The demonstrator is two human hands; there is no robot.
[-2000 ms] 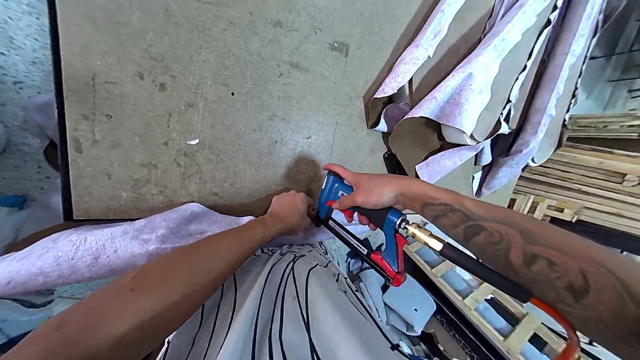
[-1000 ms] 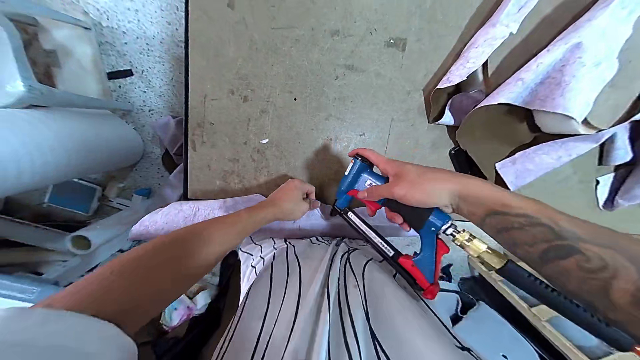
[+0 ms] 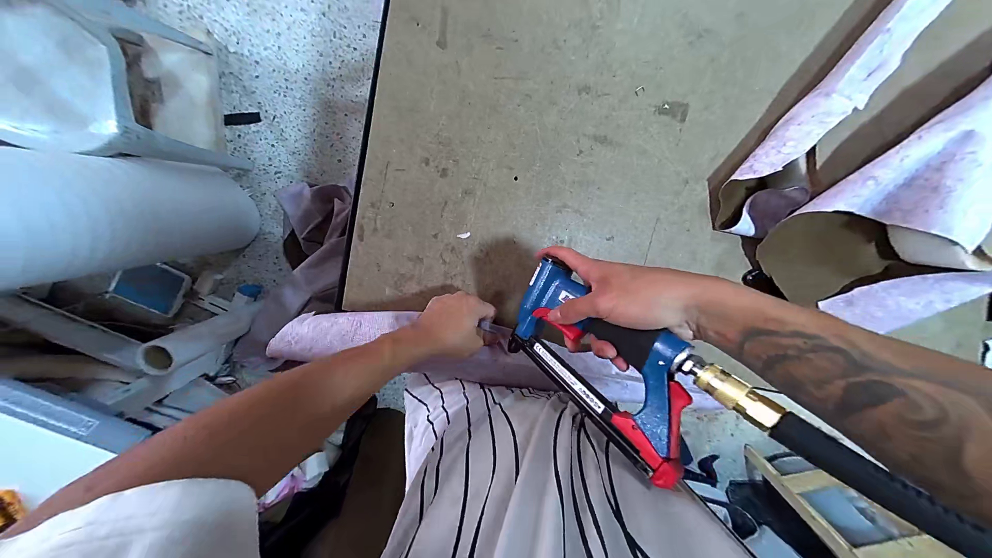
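Note:
My right hand (image 3: 604,298) grips a blue and red pneumatic stapler (image 3: 601,372) by its black handle, with a brass fitting and black air hose behind it. The stapler's nose is over a strip of pinkish fabric (image 3: 341,333) along the near edge of a worn board-topped table (image 3: 496,155). My left hand (image 3: 457,324) pinches the fabric's edge just left of the nose. What lies under the left fingers is hidden. Pale striped cloth (image 3: 504,465) covers my front below.
Curled pieces of pink-white backed fabric (image 3: 914,163) lie at the table's right. At left are a large white roll (image 3: 116,213), a light plastic stool (image 3: 62,77), and cardboard tubes (image 3: 167,353). A wooden frame (image 3: 814,504) stands at lower right.
The view has shifted left, showing more of the floor and rolls. Both hands remain close together at the table's near edge, the right still holding the stapler.

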